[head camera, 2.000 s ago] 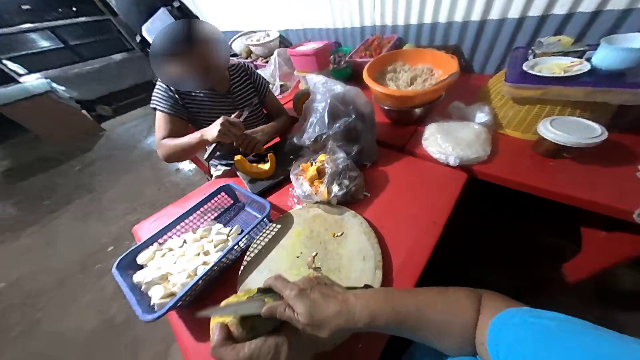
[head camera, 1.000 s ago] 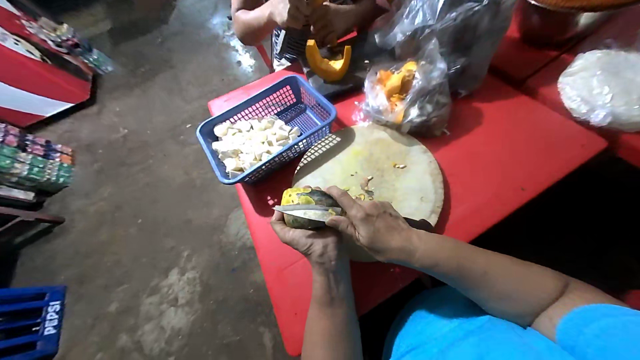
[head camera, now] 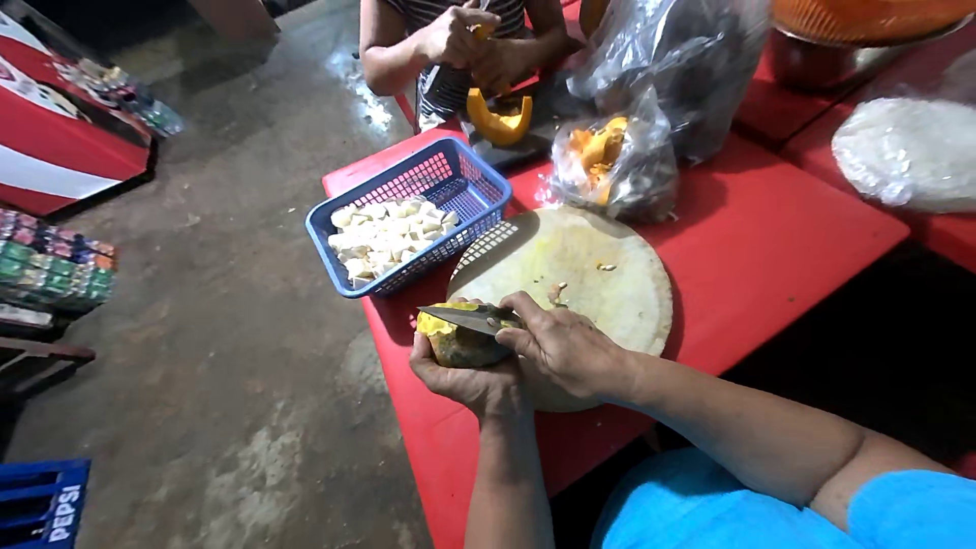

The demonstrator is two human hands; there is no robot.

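Note:
My left hand [head camera: 473,381] cups a piece of squash [head camera: 465,347] with dark green rind and a yellow cut patch, near the left edge of a round cutting board [head camera: 602,305]. A knife [head camera: 461,317] lies with its blade across the top of the squash, its tip pointing left. Its handle is in my right hand [head camera: 564,343], which is over the board. Small scraps [head camera: 559,293] rest on the board. Behind it, a blue plastic basket [head camera: 408,171] holds pale cut chunks [head camera: 389,232]. A clear plastic bag [head camera: 648,179] with orange squash pieces stands at the board's far edge.
Across the red table [head camera: 762,229], a person's hands [head camera: 465,46] work above a curved squash wedge [head camera: 499,122] on a dark board. A larger plastic bag [head camera: 686,61] stands beside them. A wrapped white round item [head camera: 907,152] is at right; a blue crate [head camera: 38,503] is on the floor.
The view has swung down and toward the floor at left since two seconds ago. The squash and knife stay in my hands; the blade now shows more plainly across the squash's top.

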